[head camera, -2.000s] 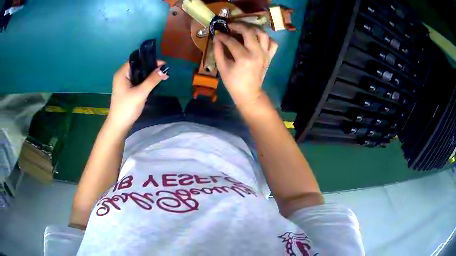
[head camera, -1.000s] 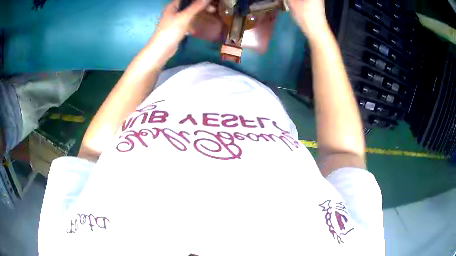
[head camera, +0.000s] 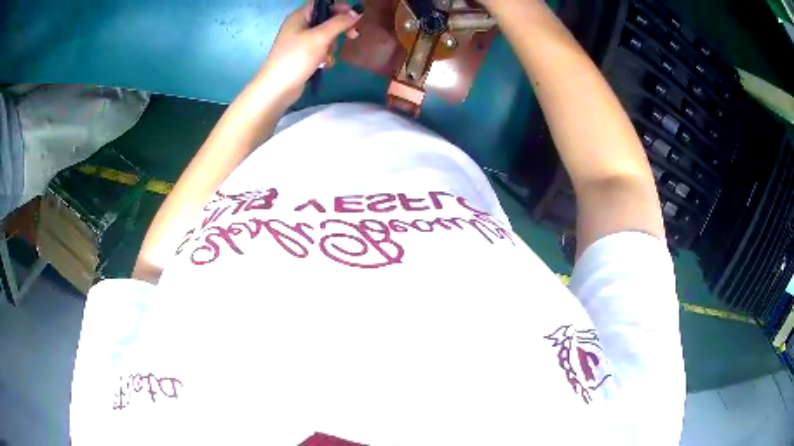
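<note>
The assembly fixture is at the top centre, cut off by the picture's top edge. One channel points toward me and ends in an orange-brown block. A small black hub part sits at its round centre. The red-brown base plate lies under it. My left hand is left of the fixture, closed around a black arm piece whose top is cut off. My right forearm reaches past the fixture's right side; my right hand is beyond the top edge and out of view.
The teal-green mat lies under the fixture. A large black parts tray with shiny pieces stands at the right, with ribbed black trays beside it. A cardboard box and grey cloth are at the left.
My right hand has moved up and out of the picture from the fixture's right side. My left hand has shifted slightly lower, still with the black piece. The hub centre now shows more fully.
</note>
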